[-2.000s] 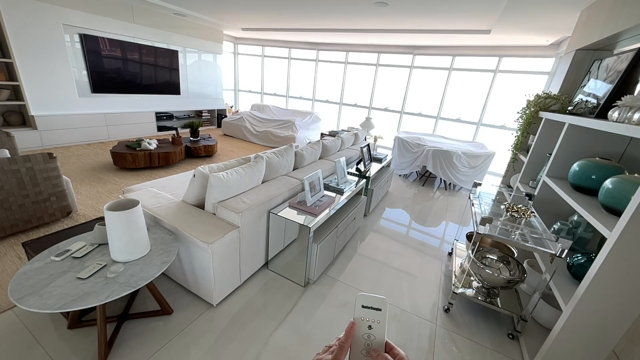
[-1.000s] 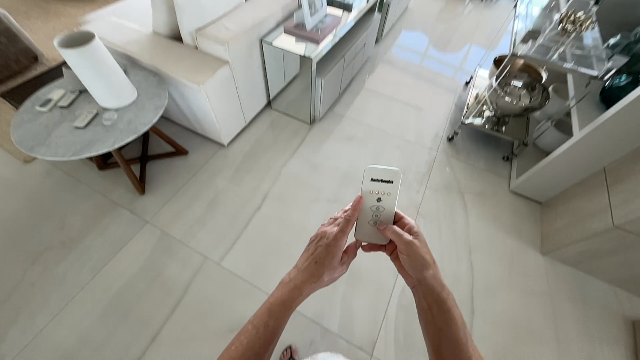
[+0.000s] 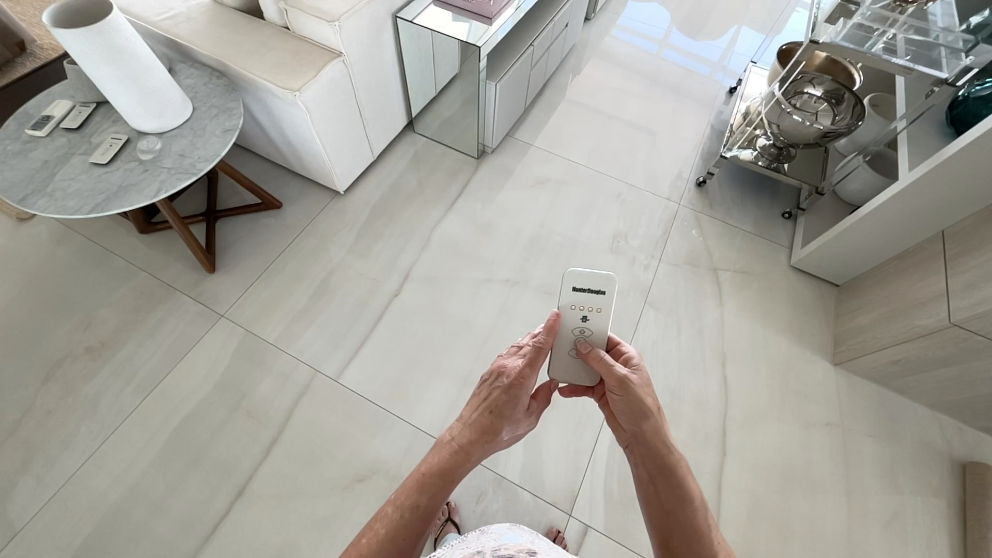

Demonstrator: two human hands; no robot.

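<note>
A slim white Hunter Douglas remote control [image 3: 587, 302] is held upright between both hands, its buttons facing me. My right hand [image 3: 626, 387] grips its lower right side, with the thumb lying over the buttons near the bottom. My left hand [image 3: 508, 387] lies along the remote's left edge, fingertips and thumb against it. The fingers behind the remote are hidden.
At the left, a round marble side table [image 3: 178, 167] holds a white cylindrical vase [image 3: 128, 74] and several remotes. A white sofa [image 3: 318, 101] and mirrored console [image 3: 446, 93] stand ahead. A wheeled bar cart [image 3: 814, 155] with metal bowls is beside shelving [image 3: 860, 248] at right.
The view has tipped down sharply from the room to the floor. Both hands and forearms have come into fuller view around the remote. The grip looks much the same as one second ago.
</note>
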